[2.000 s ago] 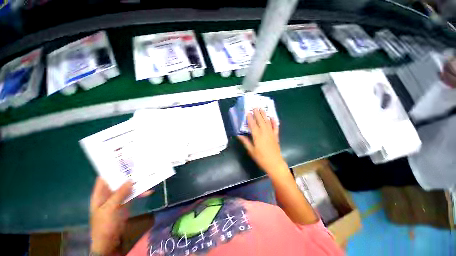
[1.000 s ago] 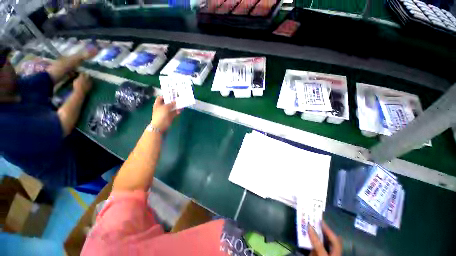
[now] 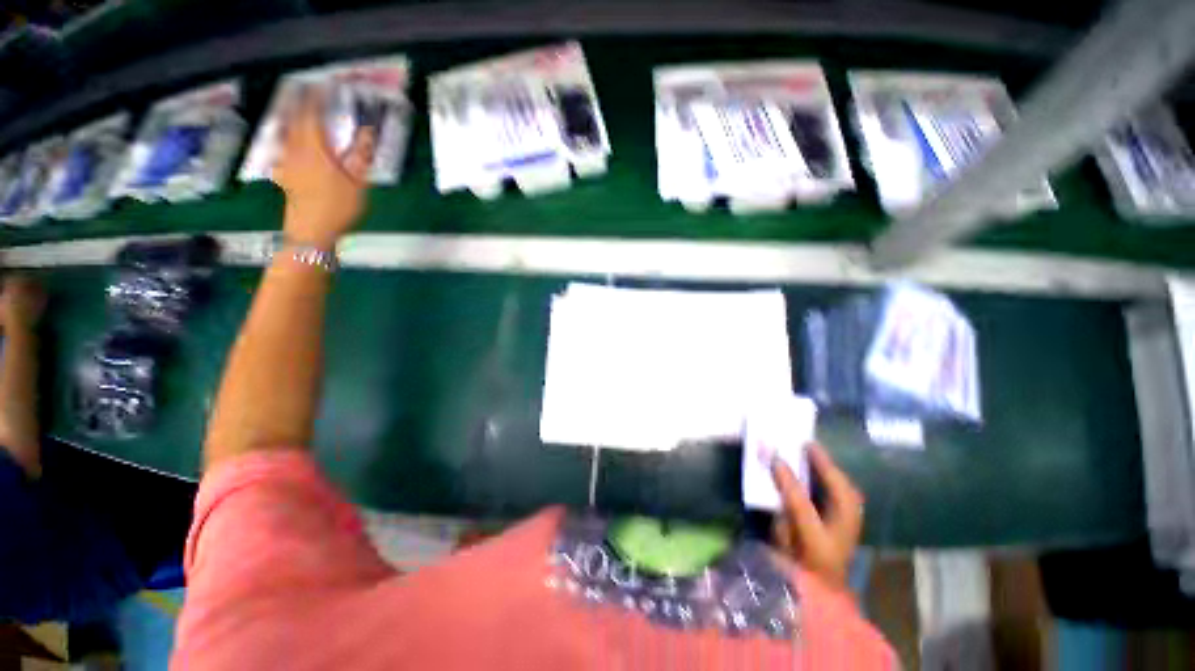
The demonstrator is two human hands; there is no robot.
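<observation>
My left hand (image 3: 321, 164) is stretched out over a white tray (image 3: 383, 108) on the green belt. It is blurred, and whether it holds anything cannot be told. My right hand (image 3: 823, 511) holds a small white card (image 3: 776, 452) at the front right corner of the stack of white leaflets (image 3: 666, 367). A pile of small blue-edged cards (image 3: 924, 351) lies right of the leaflets. A white tray with papers on top (image 3: 518, 118) stands right of my left hand.
A pale metal rail (image 3: 524, 254) runs between bench and belt. A slanting metal post (image 3: 1048, 118) stands at the right. Dark bagged bundles (image 3: 155, 288) lie at the left, near another person's arm (image 3: 18, 374). More white trays (image 3: 750, 131) stand along the belt.
My left hand has moved from holding a white paper by the rail to over a tray on the belt. My right hand still holds a small card by the leaflets. The view has shifted.
</observation>
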